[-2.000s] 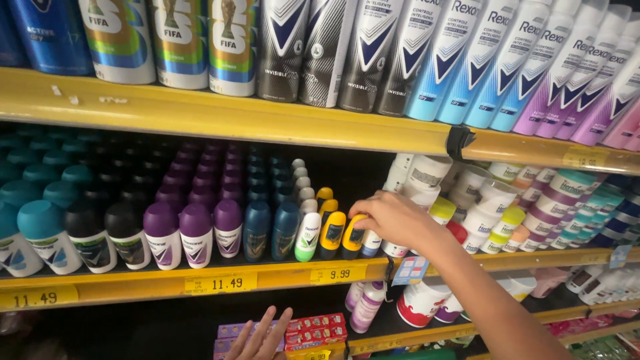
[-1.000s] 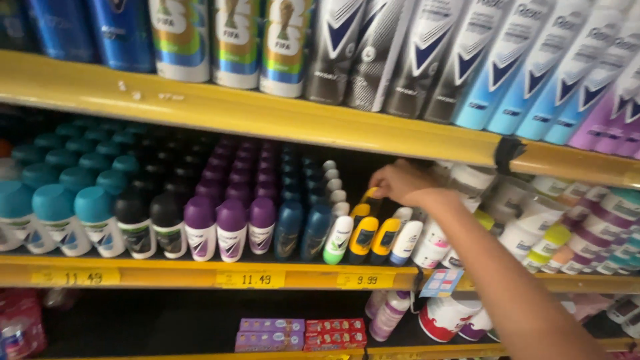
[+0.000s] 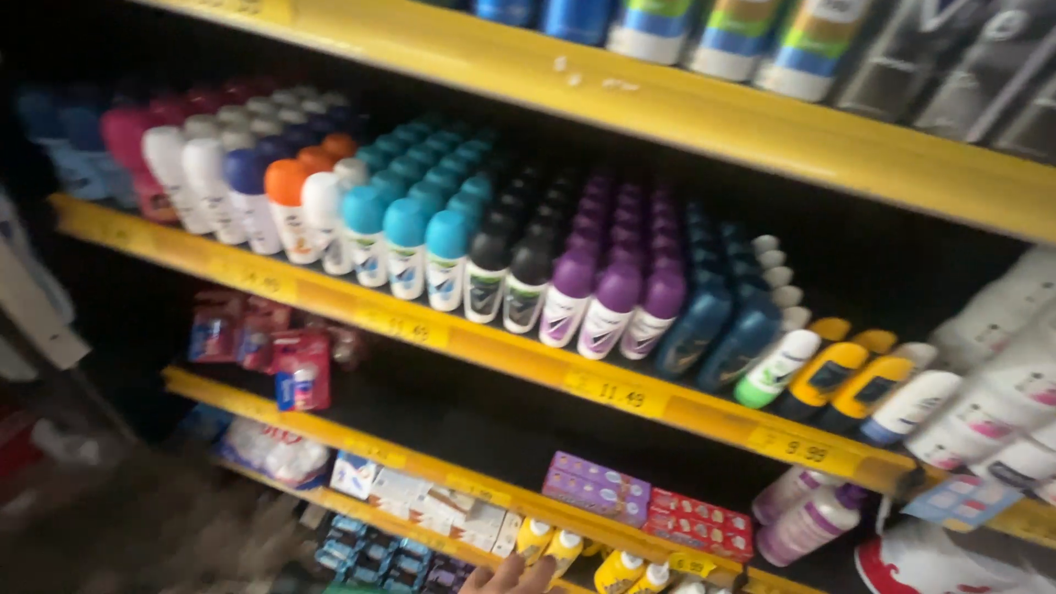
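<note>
At the bottom edge, the blurred fingers of my left hand point(image 3: 510, 576) show in front of a lower shelf, near small yellow bottles point(image 3: 563, 546) with white caps. The rest of that hand is cut off, and I cannot tell whether it holds anything. My right hand is out of view. Roll-on deodorants stand in rows on the middle shelf: turquoise-capped point(image 3: 446, 256), black-capped point(image 3: 525, 285), purple-capped point(image 3: 615, 312) and dark blue ones point(image 3: 695, 330). Right of them are a white and green bottle point(image 3: 775, 369), yellow and black bottles point(image 3: 870, 388) and a white and blue one point(image 3: 910, 406).
Above runs a yellow shelf edge point(image 3: 660, 111) with spray cans point(image 3: 730, 37) on it. Purple boxes point(image 3: 596, 488) and red boxes point(image 3: 700, 524) lie below the roll-ons. White containers point(image 3: 990, 396) stand at the right. Blister packs point(image 3: 302, 371) hang lower left.
The view has swung left along the shelves. My right hand, at the yellow and black bottles before, has gone out of view. Fingers of my left hand are back in view at the bottom.
</note>
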